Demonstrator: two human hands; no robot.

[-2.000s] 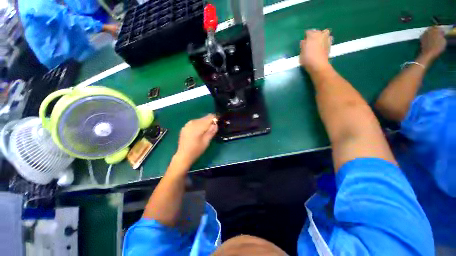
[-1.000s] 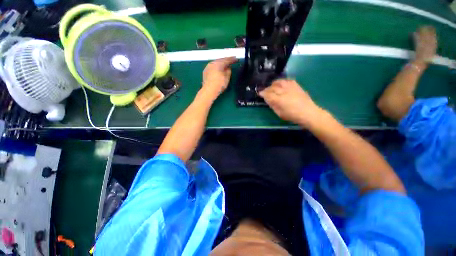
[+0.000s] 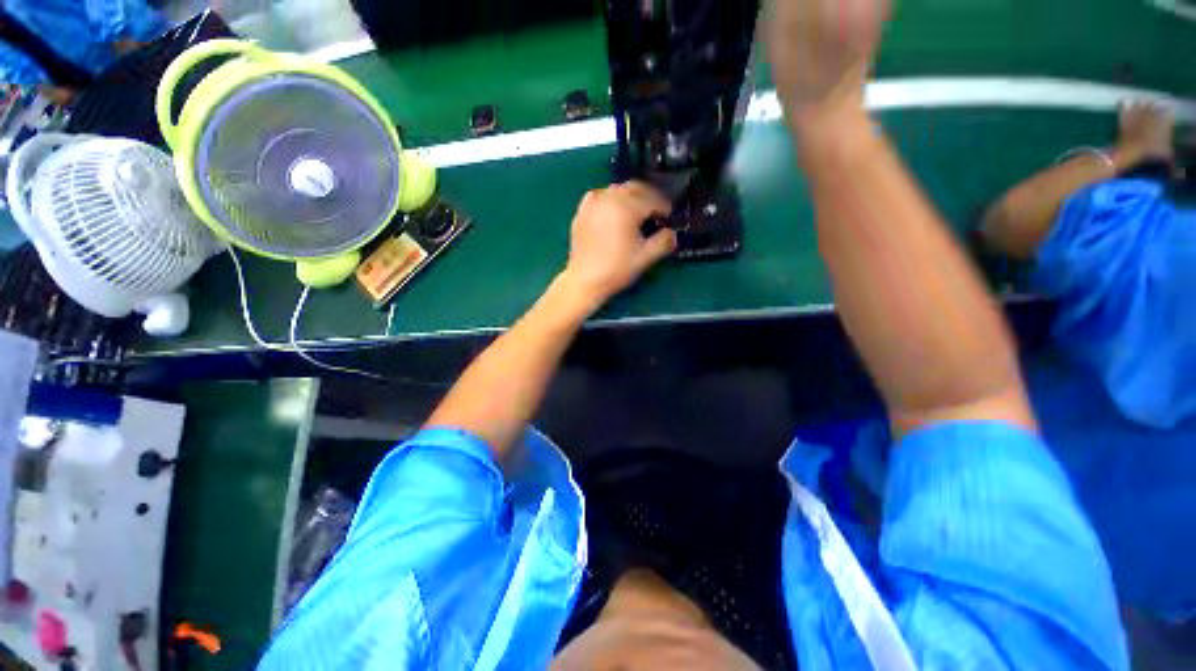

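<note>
The black press fixture [image 3: 676,79] stands upright on the green bench, its top cut off by the picture's edge. Its base plate [image 3: 712,233] is partly covered by my left hand [image 3: 652,226]. My left fingers and thumb are bent at the plate's left side, with something dark between them; whether it is a held part or the plate behind cannot be told. My right hand [image 3: 824,53] is raised right of the fixture's upper part, blurred and near the top edge; its grip is unclear. Two small dark units, one left [image 3: 484,121] and one right [image 3: 577,104], lie left of the fixture.
A green-yellow fan [image 3: 295,171] and a white fan [image 3: 112,216] stand at left, with cables hanging over the bench edge. A wooden-coloured block with a round black part [image 3: 407,258] lies beside them. A neighbouring worker's arm [image 3: 1049,197] rests at right. A black tray is partly visible at top.
My right hand has left the base plate and moved up and right. My left hand has moved from beside the fixture to its base plate. The view has shifted slightly.
</note>
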